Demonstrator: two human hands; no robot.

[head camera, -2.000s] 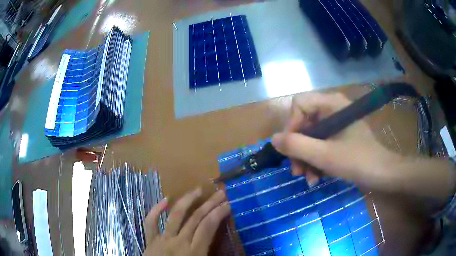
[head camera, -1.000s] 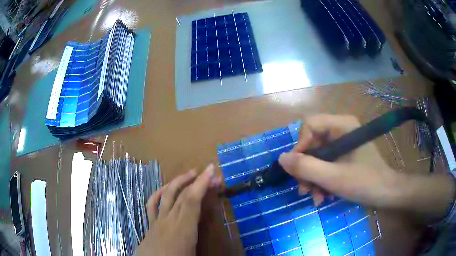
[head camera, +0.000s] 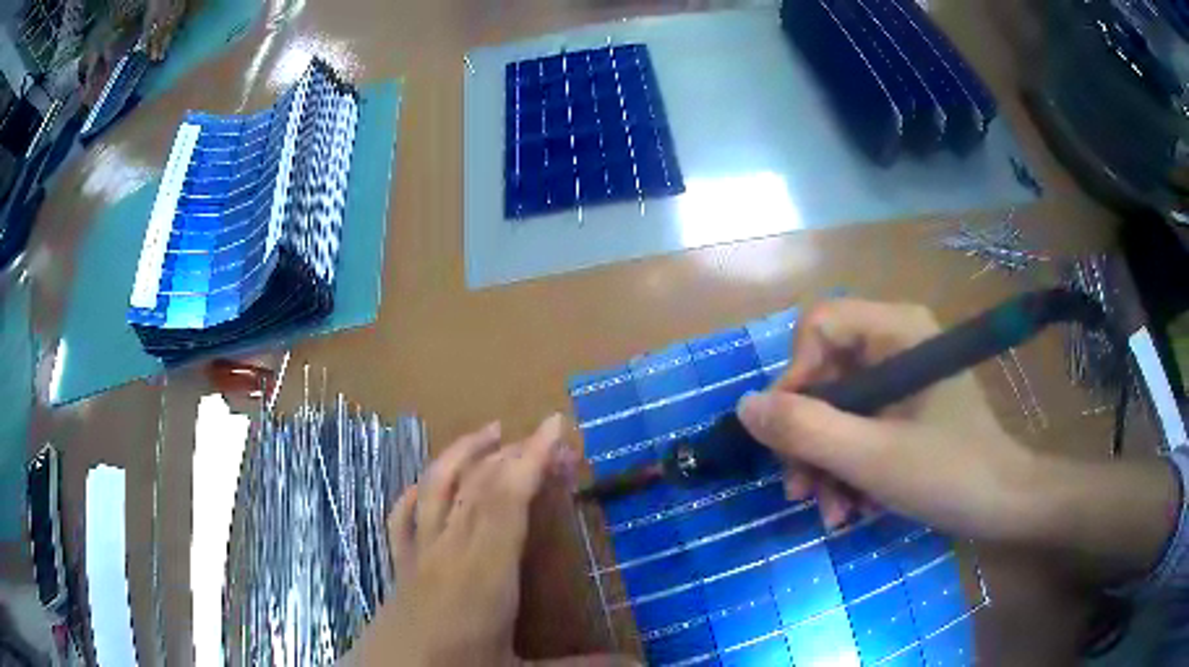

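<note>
A bright blue solar cell panel point(head camera: 769, 573) with silver lines lies on the brown tabletop, cut off by the bottom edge. My right hand point(head camera: 900, 417) is closed on the dark handle of a soldering iron point(head camera: 926, 352). Its tip is at the panel's left edge. Thin ribbon runs along that edge. My left hand point(head camera: 476, 534) is beside the panel's left edge, its fingertips close to the iron's tip. Whether the fingertips hold ribbon cannot be told.
A bundle of silver ribbons point(head camera: 313, 521) and white strips point(head camera: 215, 521) lie at left. A panel stack point(head camera: 228, 222) is on a green mat point(head camera: 365, 248). A dark blue cell point(head camera: 587, 130) and cell stacks point(head camera: 887, 65) are on a pale mat point(head camera: 483, 248). Fine ribbon pieces point(head camera: 998, 244) lie at right.
The iron's tip has moved slightly down along the panel's left edge since the earliest frame. My left fingertips have risen and come together near it. Another person's hand now shows at the top left.
</note>
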